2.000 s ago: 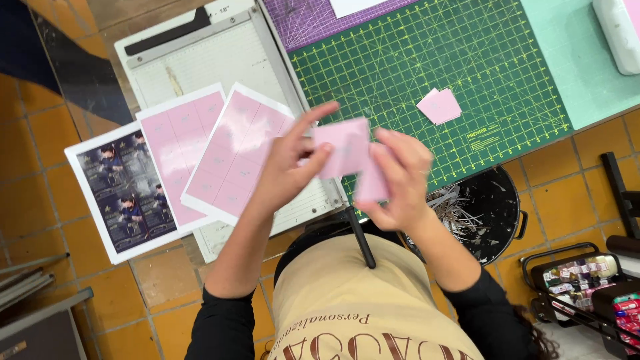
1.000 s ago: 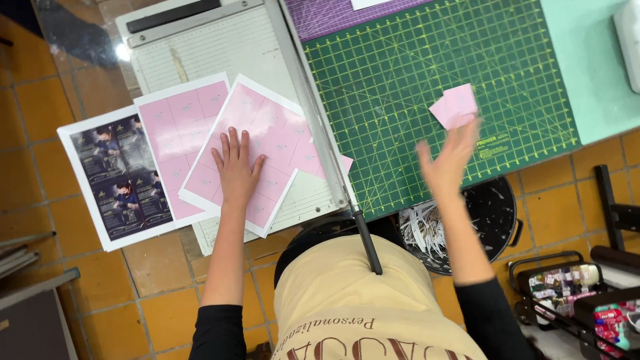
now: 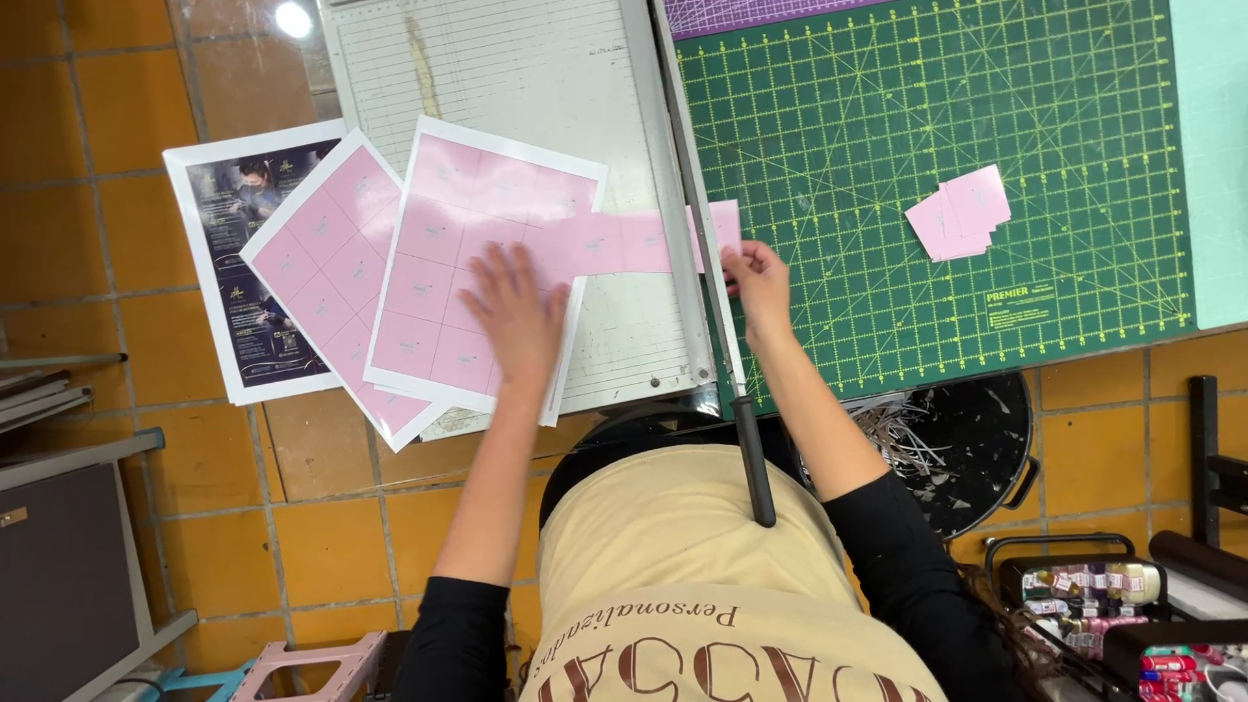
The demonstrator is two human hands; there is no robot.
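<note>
My left hand [image 3: 517, 317] lies with spread fingers on a pink printed sheet [image 3: 439, 219], which overlaps another pink sheet [image 3: 331, 283] and a dark photo print [image 3: 249, 263]. A narrow pink strip [image 3: 624, 244] runs from beside that hand across the paper trimmer [image 3: 604, 341] and under its blade arm [image 3: 707, 224]. At the strip's right end, my right hand [image 3: 760, 283] has thumb and fingertips on the paper. Several small pink cards [image 3: 960, 213] lie overlapping on the green cutting mat [image 3: 1072, 127]. The trimmer's black handle [image 3: 752, 463] points toward my apron [image 3: 682, 546].
A purple mat [image 3: 751, 12] lies at the far edge. Below the table, a black bin [image 3: 985, 468] holds paper shreds. A rack of small bottles [image 3: 1092, 585] stands at lower right, a pink folding stool [image 3: 312, 673] at lower left.
My right hand has moved left from the small cards to the strip. The strip now reaches across the trimmer under the blade arm. The top pink sheet has turned more upright.
</note>
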